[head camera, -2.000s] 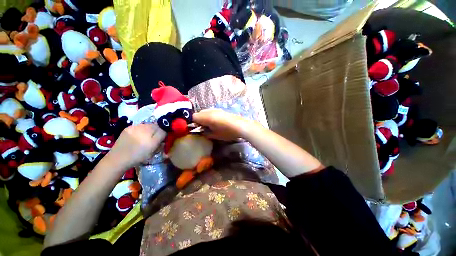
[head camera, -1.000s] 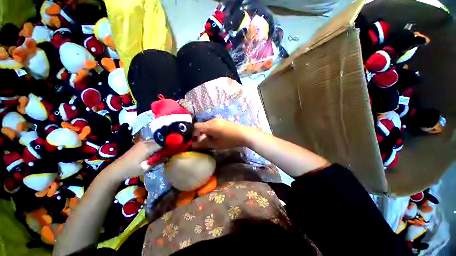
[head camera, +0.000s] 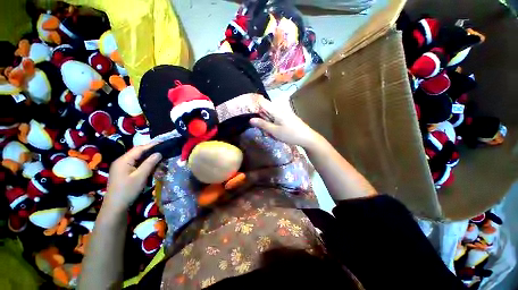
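Observation:
A plush penguin with a red Santa hat, a red beak and a red scarf lies face up over the lap. Its orange feet point toward the wearer. Its black flippers are spread out to both sides. My left hand pinches the end of the flipper at the left. My right hand pinches the end of the flipper at the right. A small tool in my right hand cannot be made out.
A yellow sack full of penguins is at the left. A cardboard carton holding penguins stands at the right. A clear plastic bag with penguins lies ahead on the floor. A pale bag with penguins is at the lower right.
Both hands have moved outward from the penguin's neck and now hold its flippers stretched wide. The penguin lies a little higher on the lap.

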